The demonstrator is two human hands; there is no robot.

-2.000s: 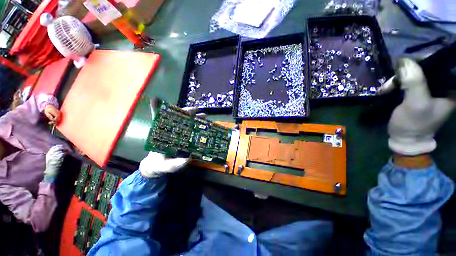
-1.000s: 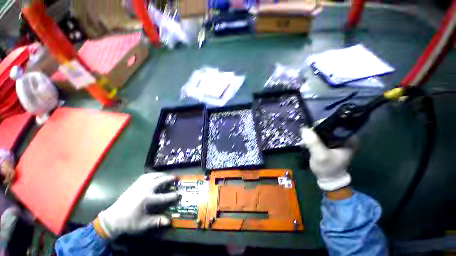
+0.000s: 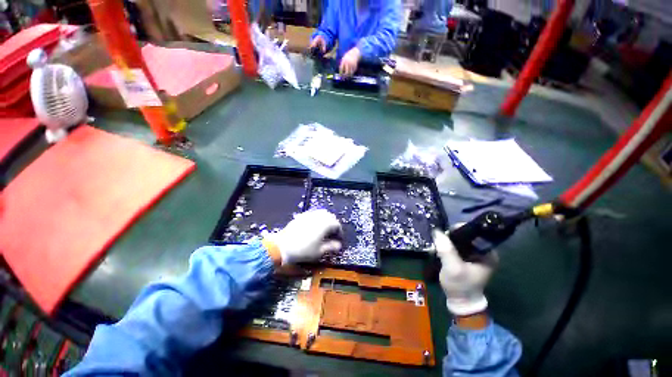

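Note:
My left hand [image 3: 312, 237], in a white glove, is over the middle black tray [image 3: 376, 254] of tiny silver screws [image 3: 359, 213]; its fingers are bent down and their tips are unclear. My right hand [image 3: 463, 278], also gloved, holds the black electric screwdriver [image 3: 483, 234] beside the right tray [image 3: 443, 217]. The orange assembly fixture [image 3: 401, 335] lies at the near bench edge. A circuit board [image 3: 284, 302] sits in its left plate, partly hidden by my left sleeve. The right plate holds no board. The left tray [image 3: 234, 193] has sparser silver parts.
A red foam mat [image 3: 88, 199] and a white fan [image 3: 59, 96] are at left. Red posts [image 3: 534, 62] rise around the bench. Plastic bags [image 3: 322, 149], a clipboard with papers [image 3: 501, 160] and a pen [image 3: 483, 206] lie behind the trays. A person in blue [image 3: 361, 29] works opposite. The screwdriver cord hangs at right.
The board went from my left hand into the left plate. My left hand then moved from the board to the middle tray. My right hand came inward with the screwdriver. The view tilted up.

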